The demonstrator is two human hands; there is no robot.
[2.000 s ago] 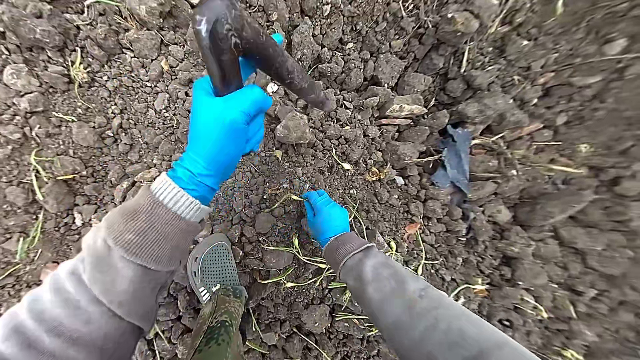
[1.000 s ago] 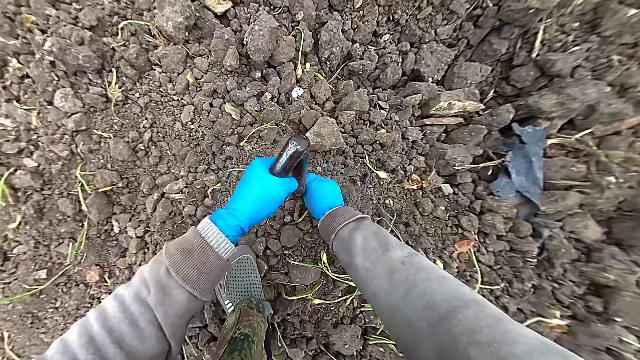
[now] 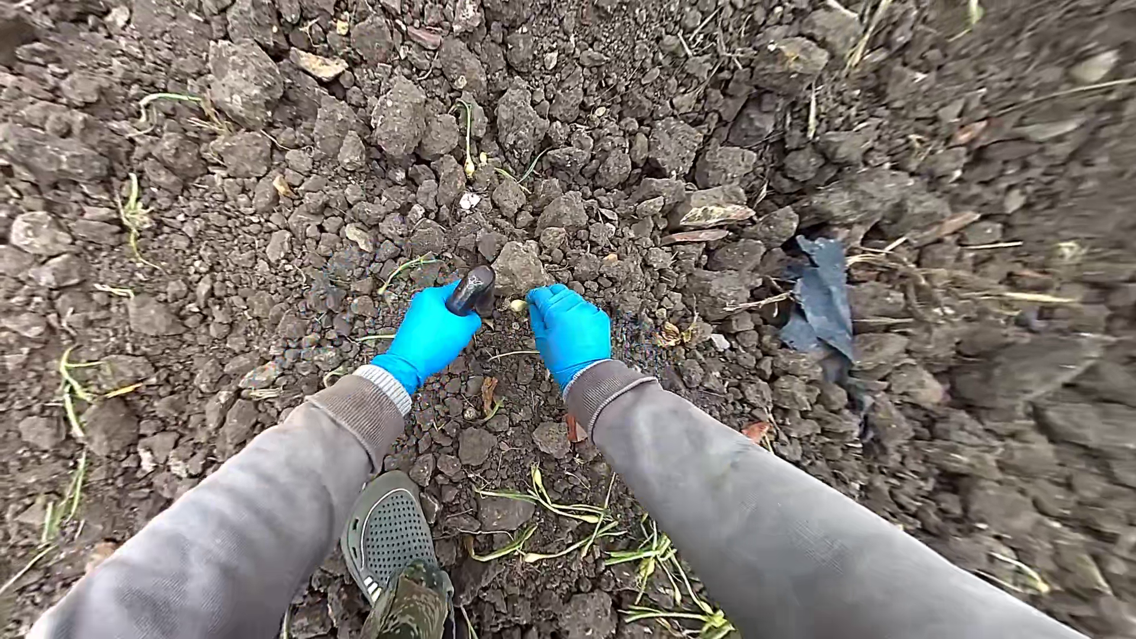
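My left hand (image 3: 429,335), in a blue glove, is closed around a dark, smooth handled tool (image 3: 472,291). Its rounded end shows above my fingers, while the rest points down at the soil and is mostly hidden. Just right of it, my right hand (image 3: 570,332), also gloved in blue, is low over the soil with its fingers bent together. A small pale bulb (image 3: 518,305) shows at its fingertips; whether they pinch it or only touch it is unclear. A stone-like clod (image 3: 520,266) lies right above the bulb.
Cloddy brown soil surrounds my hands. Uprooted green shoots (image 3: 568,510) lie below them, near my foot in a green clog (image 3: 389,531). A torn piece of dark sheeting (image 3: 824,297) lies to the right, beside pieces of wood (image 3: 717,215).
Two seconds ago the tool was raised in my left hand at the upper left; now it is down at the soil beside my right hand. The bulb now shows at my right fingertips.
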